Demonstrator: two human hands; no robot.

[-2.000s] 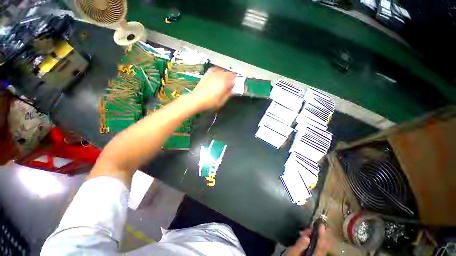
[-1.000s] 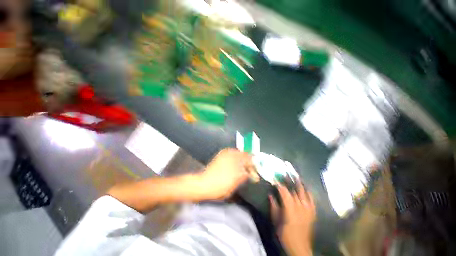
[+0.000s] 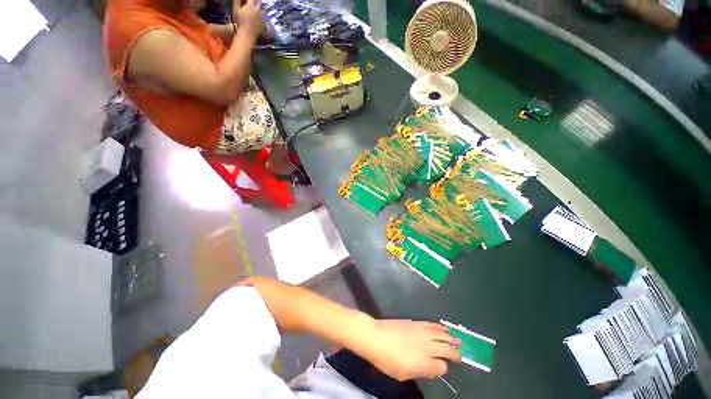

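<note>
My left hand [image 3: 417, 348] lies on the dark green bench near its front edge. Its fingertips rest on the left end of a green circuit board [image 3: 475, 347] with pale edge strips. A thin silvery strand [image 3: 447, 383] sticks out below the fingers. Whether the fingers grip the board or only press on it cannot be told. My right hand is out of the picture.
Overlapping boards with orange hooks [image 3: 436, 226] lie beyond my left hand. White striped panels [image 3: 631, 335] lie at the right, with a white panel [image 3: 569, 229] and green board above. A cream fan [image 3: 440, 39], a yellow-topped box [image 3: 335, 92] and a seated person are farther back.
The view has swung left, bringing the seated person and fan into view. My right hand has gone out of the picture. My left hand is now on a green board.
</note>
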